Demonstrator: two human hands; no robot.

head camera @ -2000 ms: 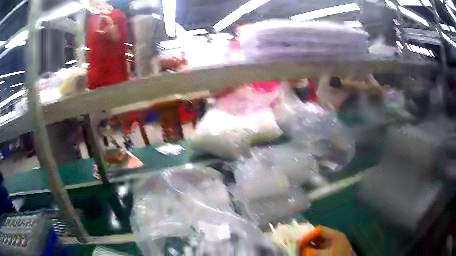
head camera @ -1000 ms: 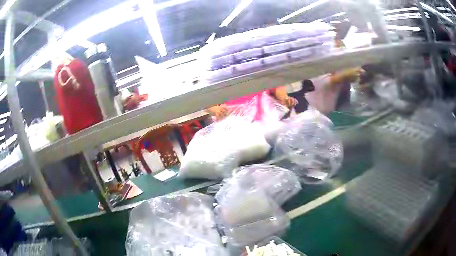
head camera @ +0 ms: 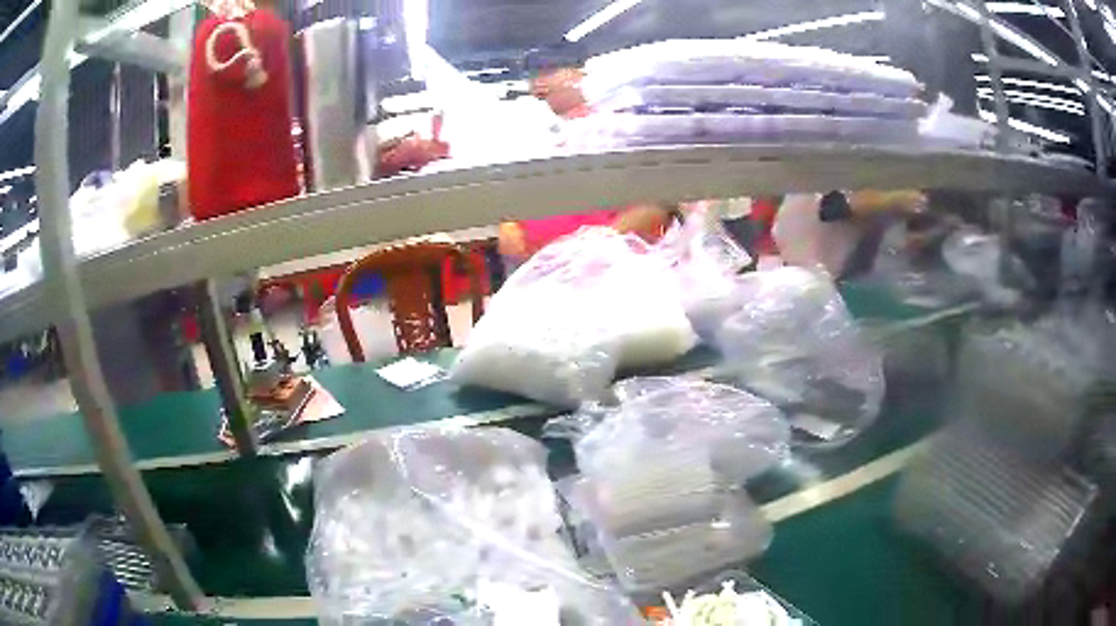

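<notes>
A tub heaped with off-white sleeves (head camera: pixel 732 607) is cut off by the bottom edge. A small orange patch at its left side looks like a covered fingertip; which hand it belongs to cannot be told, nor what it touches. The rest of both my hands is out of the picture. A large clear bag of white caps (head camera: pixel 428 520) lies open left of the tub. Clear empty trays (head camera: pixel 673 532) stand behind the tub, with a crumpled clear bag (head camera: pixel 685 428) on them.
A shelf beam (head camera: pixel 490 196) crosses above the green bench (head camera: pixel 844 520), carrying a red pouch (head camera: pixel 241 122) and stacked white trays (head camera: pixel 759 92). A full white bag (head camera: pixel 569 324) lies farther back. Ribbed trays (head camera: pixel 997 501) are right, a blister tray (head camera: pixel 37 569) left. People are behind.
The view has tilted and shifted, and is sharper. The orange-tipped hand seen over the sleeve tub two seconds ago is gone except for a small orange patch at the tub's left.
</notes>
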